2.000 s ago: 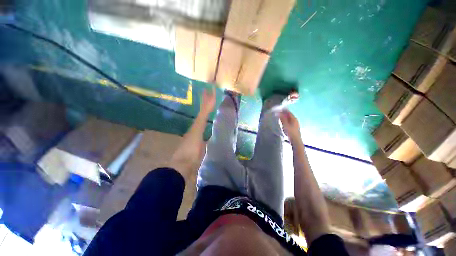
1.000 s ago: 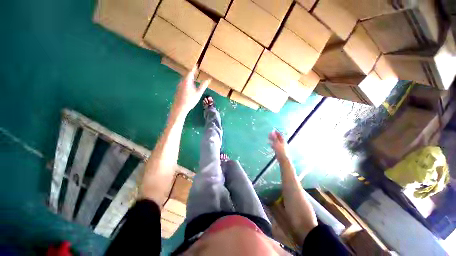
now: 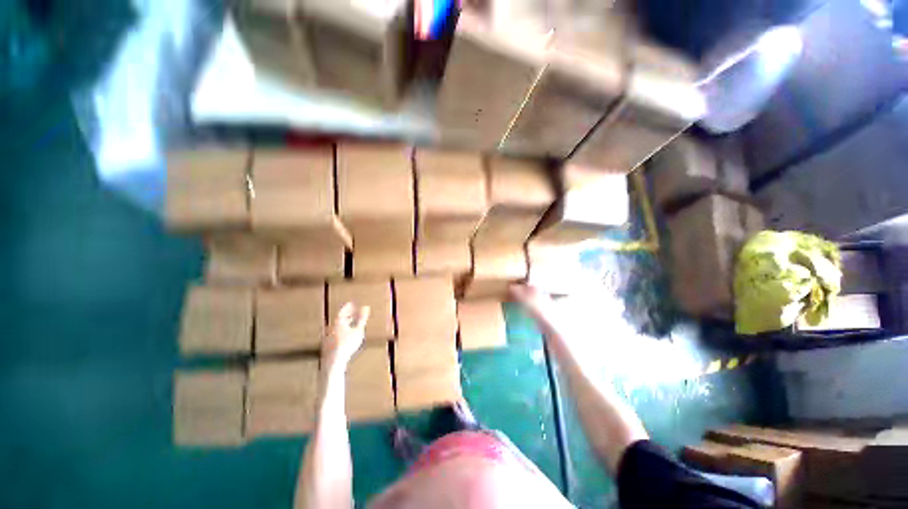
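Observation:
Plain brown sealed cartons [image 3: 425,310] stand in several tight rows on the floor in front of me. A further row [image 3: 373,199] lies behind them. My left hand [image 3: 345,333] is over the front rows, with fingers apart and nothing in it. My right hand [image 3: 530,298] is at the right end of the rows, close to a carton's edge. It is blurred, looks open and holds nothing that I can see; whether it touches the carton is unclear.
A white surface [image 3: 299,111] and larger cartons [image 3: 493,89] stand beyond the rows. A crumpled yellow bag [image 3: 787,283] lies at the right. A dark cable [image 3: 558,423] crosses the green floor near my right arm. More cartons [image 3: 747,457] are at the lower right.
The view has turned and moved in over the carton rows. The wooden pallet has left the picture. Both hands are now at the cartons; the right was over bare floor before.

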